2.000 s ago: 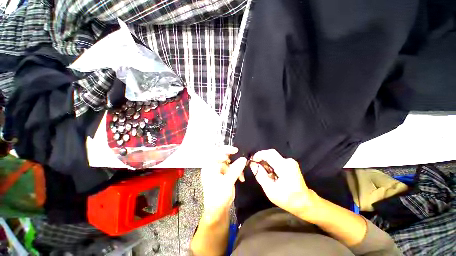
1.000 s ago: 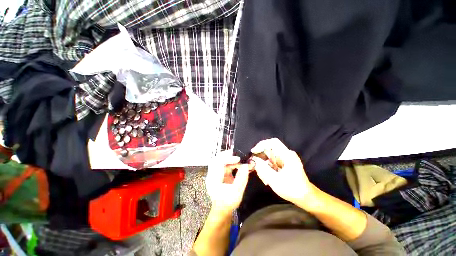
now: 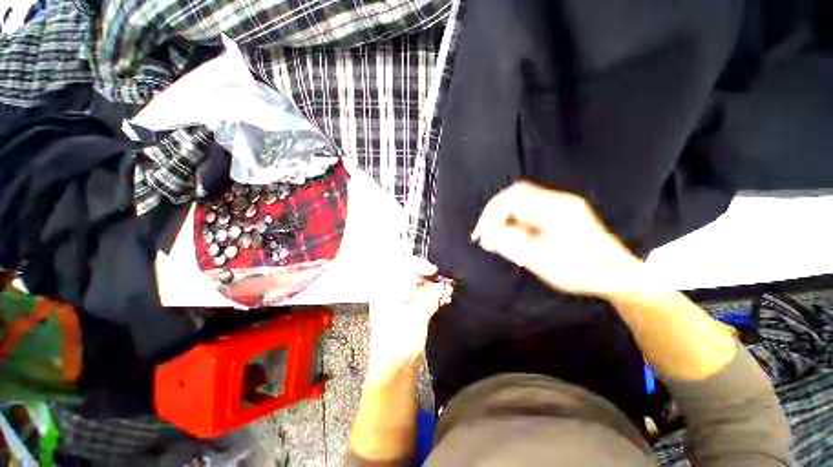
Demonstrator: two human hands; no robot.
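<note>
The black garment (image 3: 585, 119) lies over the white table's edge and down into my lap. My left hand (image 3: 406, 306) pinches its front edge at the table's edge; a small dark spot, perhaps a button, shows at the fingertips. My right hand (image 3: 543, 237) is raised over the garment, away from the edge, its fingers curled together with fingertips to the left. A small dark bit shows at its fingertips, too blurred to name; no needle or thread can be made out.
Many dark buttons (image 3: 239, 223) lie on a red plaid patch (image 3: 315, 223) beside a clear plastic bag (image 3: 260, 132). Black-and-white plaid lining (image 3: 365, 109) lies left of the garment. Dark piled garments (image 3: 73, 210) are at far left. A red stool (image 3: 201, 388) stands below on the speckled floor.
My right hand has left the pinched edge and moved up and to the right over the garment. My left hand remains at the edge.
</note>
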